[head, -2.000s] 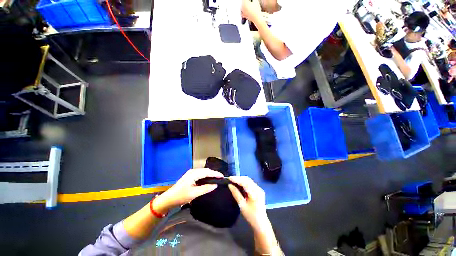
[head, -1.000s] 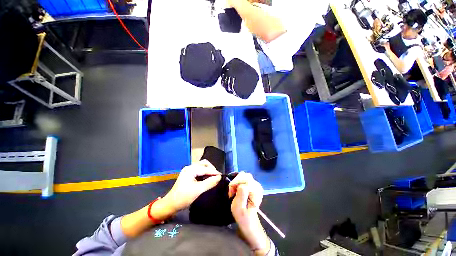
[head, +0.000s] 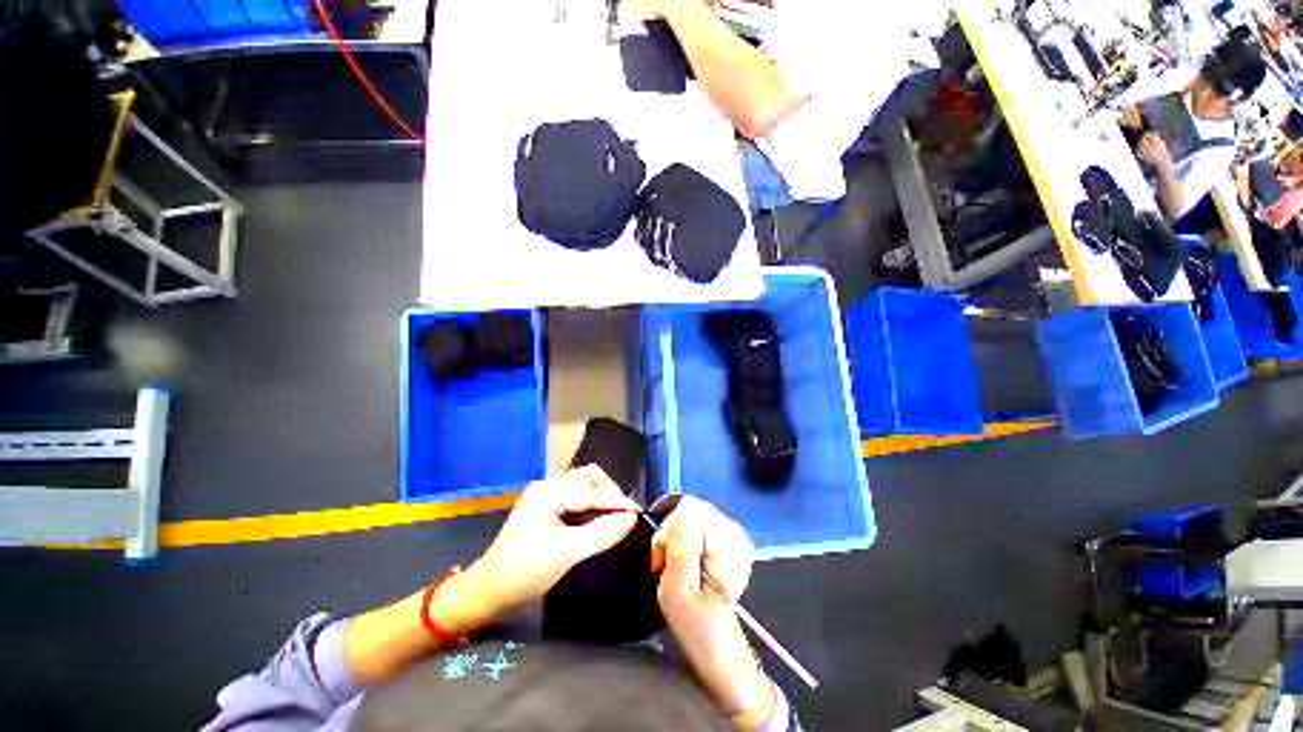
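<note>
A small black sewn piece (head: 600, 589) lies at my lap under both hands, its lower part hidden by a cap brim. My left hand (head: 560, 532) pinches its upper edge between thumb and fingers. My right hand (head: 703, 561) is closed around a thin pale pointed tool (head: 776, 645); its tip meets the left fingertips at the edge, and its long end sticks out to the lower right. Another black piece (head: 610, 448) lies just beyond my hands. The light blue bin (head: 823, 429) to the right holds a row of black pieces (head: 756, 401).
A dark blue bin (head: 472, 443) with black pieces stands left of a brown bench top (head: 587, 375). Two black pouches (head: 577, 183) lie on the white table (head: 472, 215). A person's arm (head: 736, 72) reaches over it. More blue bins (head: 922, 365) stand right.
The small piece was held in both hands two seconds ago; since then the pale tool has appeared in my right hand. Over the last second my hands have barely moved.
</note>
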